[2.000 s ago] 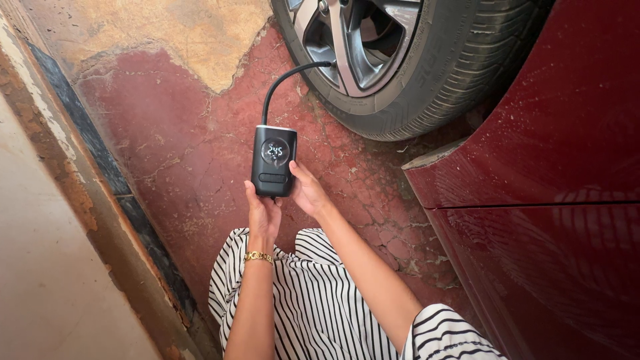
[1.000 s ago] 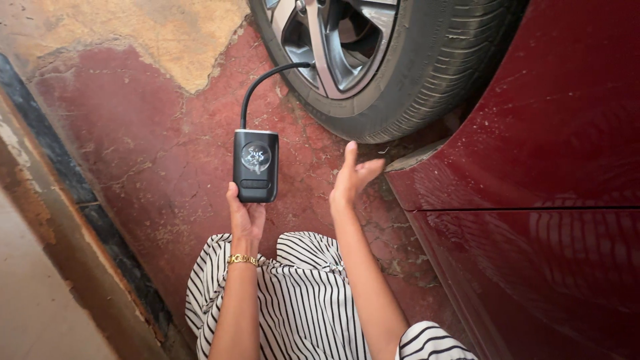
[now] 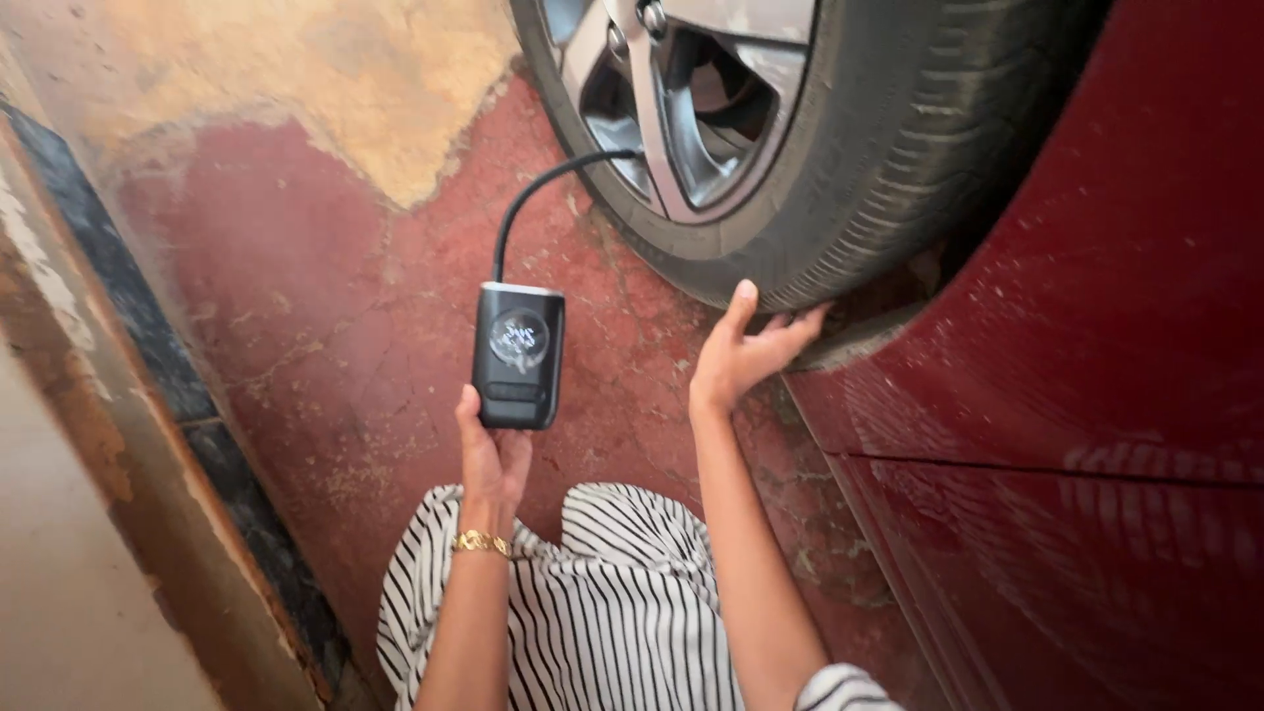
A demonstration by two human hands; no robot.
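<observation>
My left hand (image 3: 494, 459) holds the lower end of a black portable tyre inflator (image 3: 517, 360), its thumb along the left side. The inflator's round display is lit. From its top a black air hose (image 3: 523, 193) curves up and right to the alloy wheel (image 3: 657, 128), where its end sits by a spoke; the valve itself cannot be made out. My right hand (image 3: 750, 351) is at the lower edge of the tyre (image 3: 849, 188), thumb up and fingers spread beneath the tread, with nothing gripped. Whether it touches the rubber is hard to tell.
The dark red car body (image 3: 1037, 385) fills the right side, close to my right hand. On the left runs a worn ledge (image 3: 148, 513) with a dark stone strip (image 3: 163, 346). Below lies a cracked red floor (image 3: 326, 326) with a bare yellowish patch (image 3: 395, 89).
My right hand has let go of the inflator, which both hands held at first, and has moved right and up to the tyre's lower edge. My left hand still holds the inflator.
</observation>
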